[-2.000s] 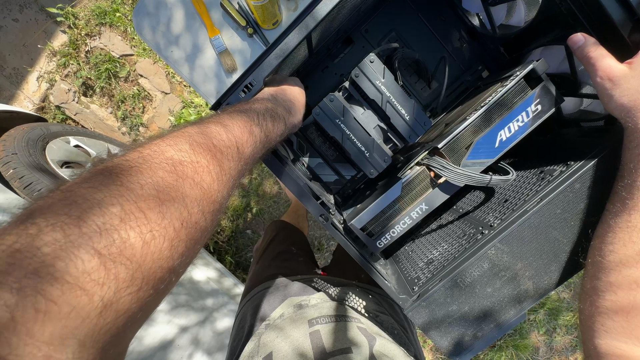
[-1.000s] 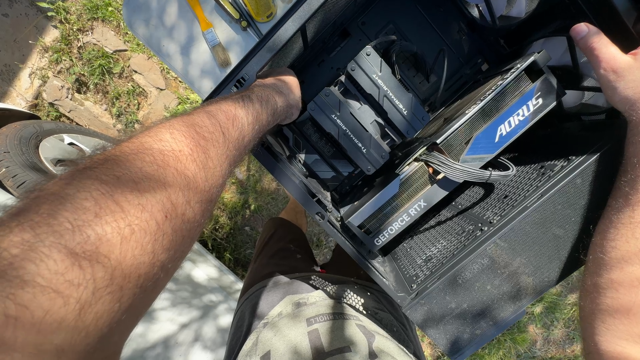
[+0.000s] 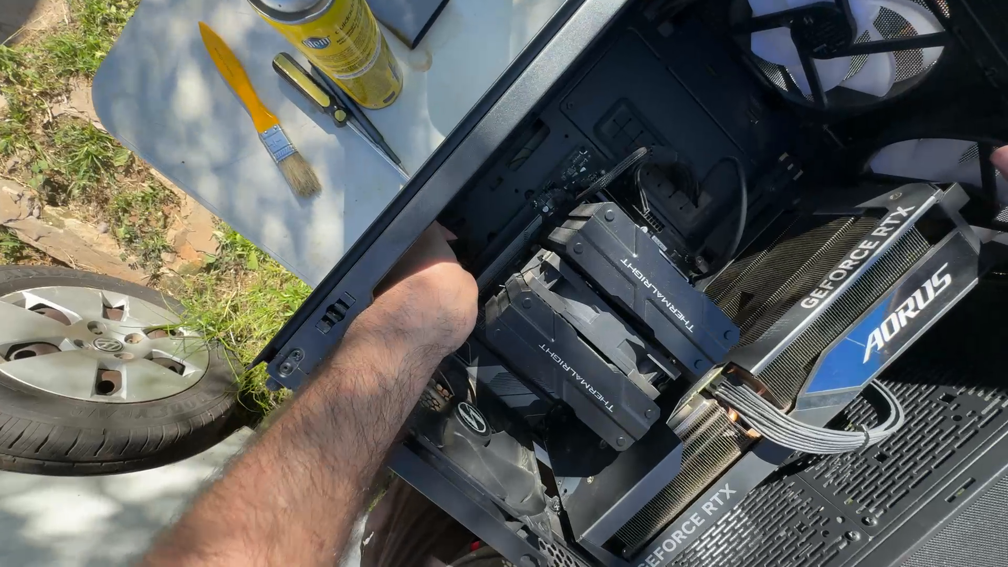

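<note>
An open black computer case lies tilted across the view. My left hand reaches over its upper edge beside the Thermalright CPU cooler; the fingers are hidden inside, so its grip does not show. Right of the cooler sits an Aorus GeForce RTX graphics card with a bundle of grey power cables curving from it. Of my right hand only a sliver shows at the right edge, near the white-bladed case fans.
A grey table behind the case holds a yellow-handled paintbrush, a screwdriver and a yellow spray can. A car wheel lies at the left, near grass and stones. A perforated panel spans the lower right.
The view has moved closer to the case and turned, with more of the table now showing. My right hand, plain at the case's right side before, is now almost out of view.
</note>
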